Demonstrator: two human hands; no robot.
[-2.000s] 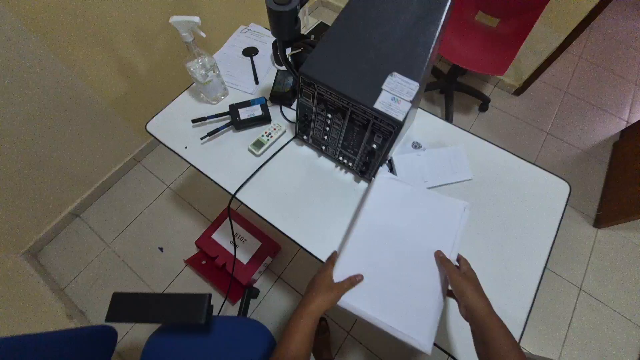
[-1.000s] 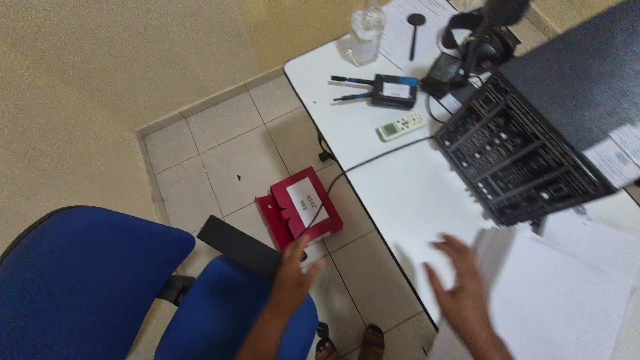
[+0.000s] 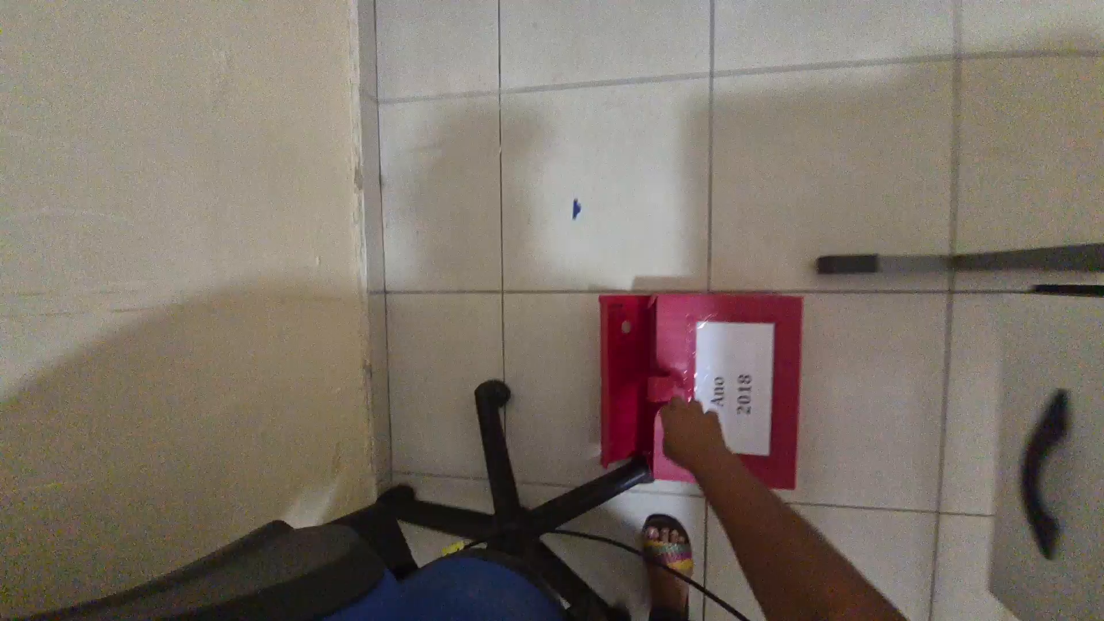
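A red archive file box (image 3: pixel 789 392) lies on the tiled floor with its end flap (image 3: pixel 623 379) folded out to the left. A white label (image 3: pixel 750 345) with printed writing is fixed on its face. My right hand (image 3: pixel 693 435) reaches in from the lower right, its fingers curled over the box's left edge, by the small tab and the slot. The fingertips are partly hidden, but the hand appears to grip that edge. My left hand is out of view.
The black star base (image 3: pixel 517 522) of a blue office chair (image 3: pixel 466 591) stands left of the box. A sandalled foot (image 3: pixel 667 552) and a black cable (image 3: pixel 604 541) are just below it. A drawer front with a black handle (image 3: pixel 1044 474) is at right, the wall (image 3: pixel 181 259) at left.
The view has swung down and left from the table to the floor. My right hand, earlier on the white papers and then raised open, is now at the red box. My left hand has left the view.
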